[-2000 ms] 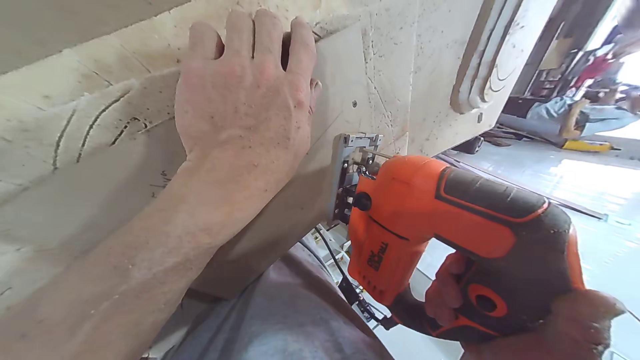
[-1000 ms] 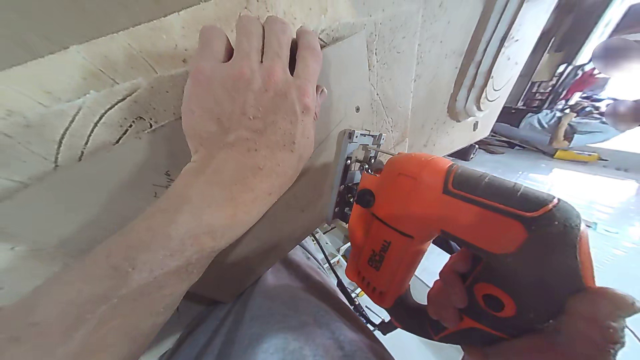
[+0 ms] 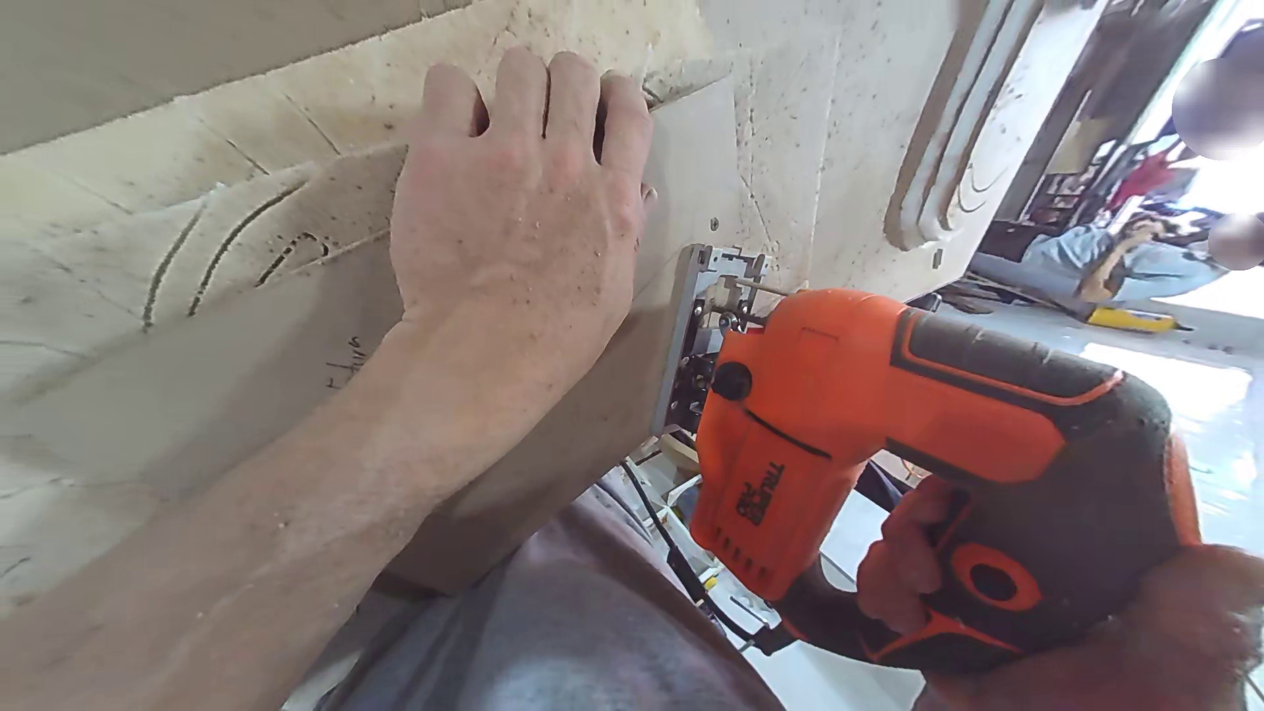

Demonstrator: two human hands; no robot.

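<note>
My left hand (image 3: 523,197) lies palm down on a thin tan board (image 3: 592,385), its fingertips at the board's upper edge. Around the handle of an orange and black Truper jigsaw (image 3: 820,395) my right hand (image 3: 1047,602) is closed, at the lower right. The saw's metal base plate (image 3: 691,336) rests against the board's right side, just right of my left hand. Its blade tip is not plain to see. Under the board is a larger, scored wooden panel (image 3: 790,148) with dust on it.
A stepped moulded shape (image 3: 958,128) stands on the panel's right part. A black cord (image 3: 662,533) hangs below the saw. Beyond the panel, a person (image 3: 1116,262) is low near the floor, close to a yellow tool (image 3: 1136,319). My clothed leg (image 3: 583,622) is below the board.
</note>
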